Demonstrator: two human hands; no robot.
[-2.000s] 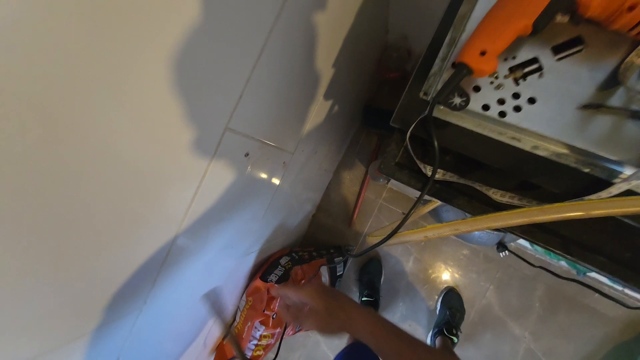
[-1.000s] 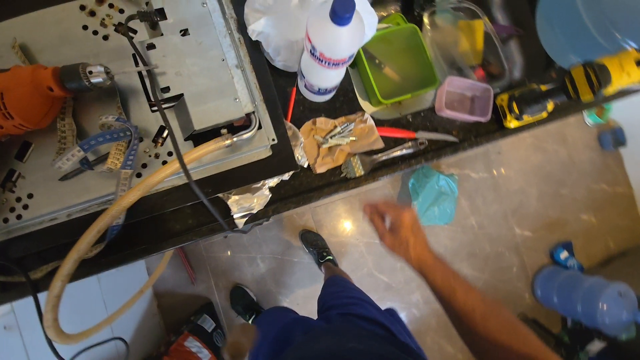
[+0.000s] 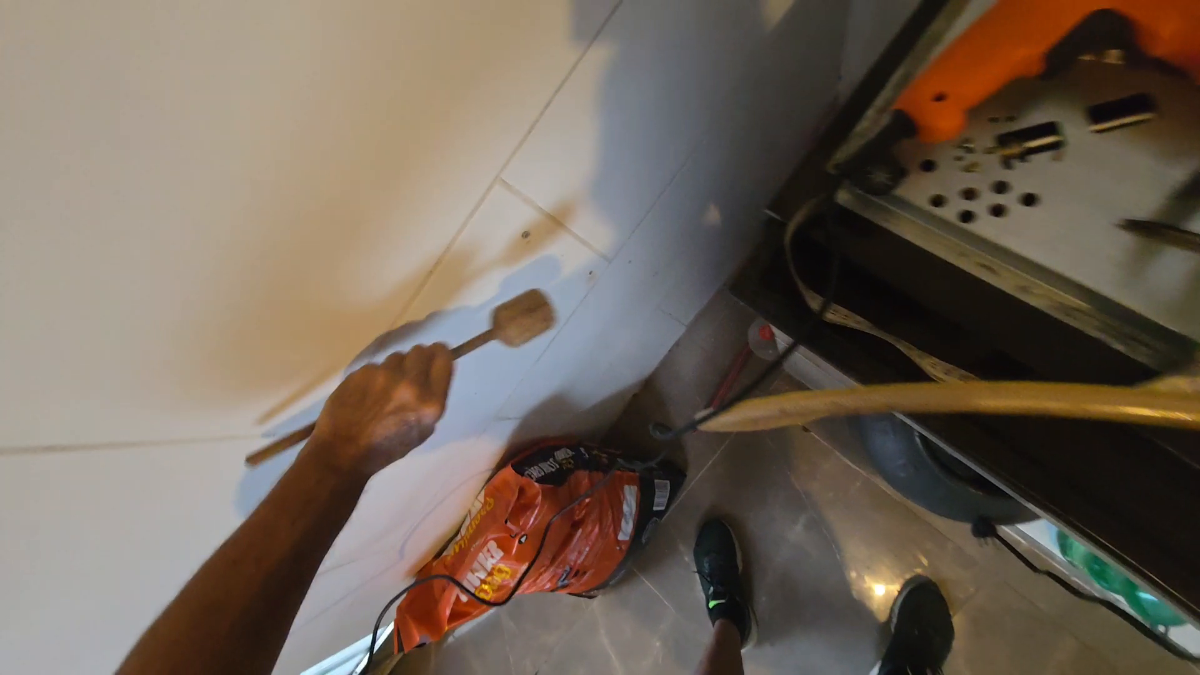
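My left hand grips the handle of a brown wooden tool with a short, broad, block-like head, possibly a mallet or paddle. It is held in front of the pale wall panels, where its shadow falls; whether it touches them cannot be told. Below and to the right of the hand, an orange and black printed bag stands on the floor against the wall, with a thin black cable lying over it. My right hand is out of view.
At upper right, an orange power drill lies on a perforated metal cooktop body on the dark counter. A yellowish hose hangs past the counter edge, near a dark cable. My shoes are on the tiled floor. A dark round object sits beneath the counter.
The view has swung from the counter back to the wall. My left hand now shows at the wall with the wooden tool in it; my right hand, seen open a second ago, has left the view.
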